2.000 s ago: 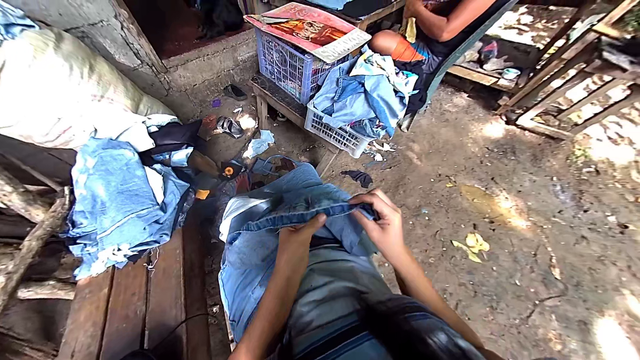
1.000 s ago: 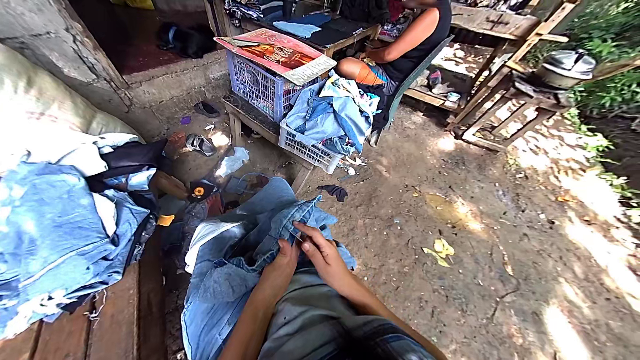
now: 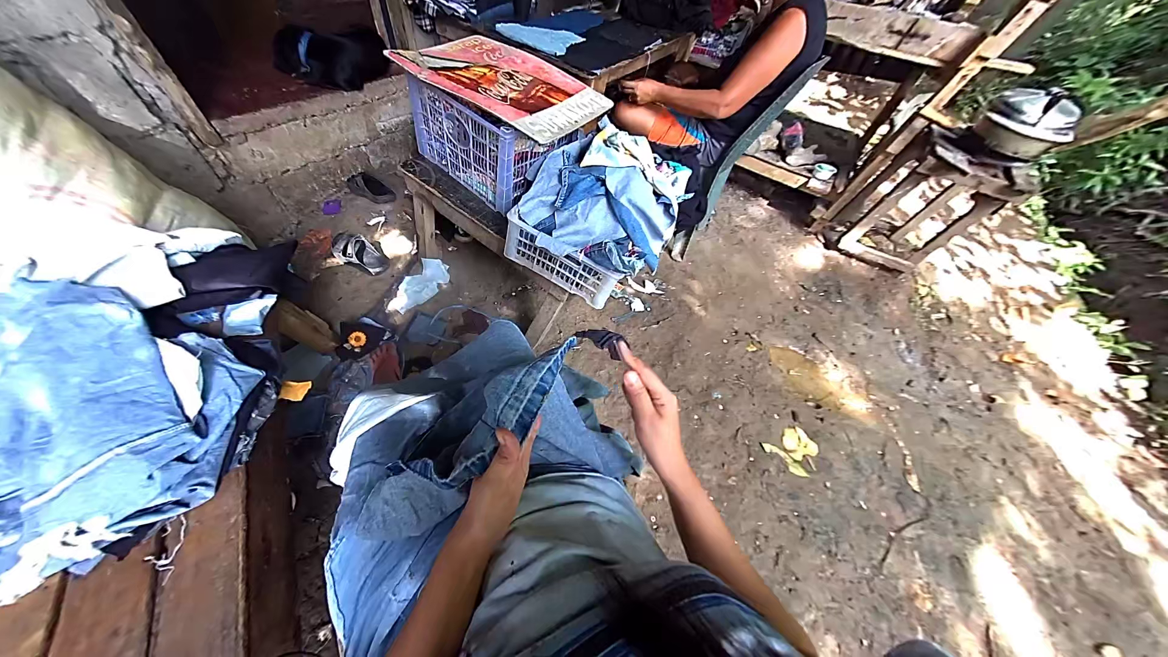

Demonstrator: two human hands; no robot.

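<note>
A blue denim piece point(image 3: 438, 401) lies bunched over my lap, with white cloth showing at its left side. My left hand point(image 3: 506, 465) grips a thick, seamed denim edge point(image 3: 529, 388) between thumb and fingers. That edge rises toward the upper right and ends in a tip. Just right of the tip is my right hand point(image 3: 650, 401), raised, its thumb and fingers slightly apart, with no cloth clearly between them. A dark scrap point(image 3: 600, 339) shows behind its fingertips, seemingly on the ground.
Denim pieces point(image 3: 100, 401) cover the wooden bench point(image 3: 196, 557) at left. Ahead, a purple crate point(image 3: 456, 137) under a printed sign stands by a white basket point(image 3: 557, 265) of denim. A person point(image 3: 748, 91) sits beyond. A lidded pot point(image 3: 1027, 123) stands at upper right.
My right hand has come away from the denim and moved to the right; a second ago both hands were together on it. The seamed edge now stands stretched out from my left hand.
</note>
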